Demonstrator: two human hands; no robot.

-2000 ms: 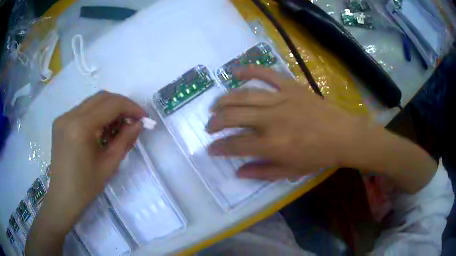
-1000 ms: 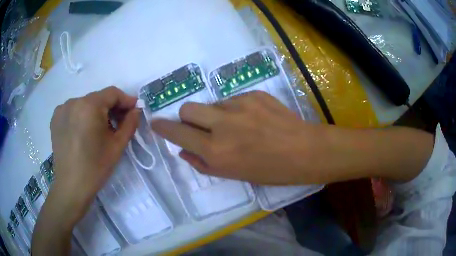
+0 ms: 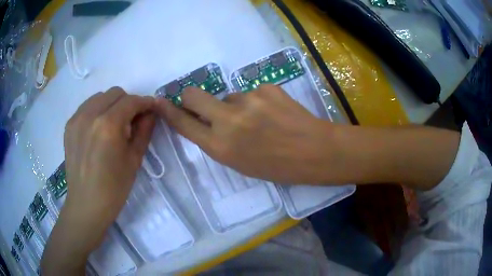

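A white housing half (image 3: 245, 202) lies in front of me with a green circuit board (image 3: 207, 81) across its far end. My left hand (image 3: 108, 137) pinches at the shell's far left corner; a white strap loop (image 3: 155, 164) hangs below its fingers, and the strap's end is hidden. My right hand (image 3: 259, 132) lies over the same shell, its fingertips at that corner, touching or almost touching my left fingertips. I cannot tell whether it grips anything. A second shell (image 3: 318, 199) with a board (image 3: 272, 70) lies to the right.
More shells with boards (image 3: 156, 226) stand in a row at the left. Loose straps (image 3: 73, 59) and a clear plastic bag (image 3: 16, 59) lie at the far left. A dark flat strip (image 3: 101, 7) lies at the far edge. A black screwdriver (image 3: 388, 54) and cord (image 3: 318, 62) lie at the right.
My right hand has moved left from over the shells to the near shell's corner. My left hand has brought the strap to that corner, and its loop now hangs down.
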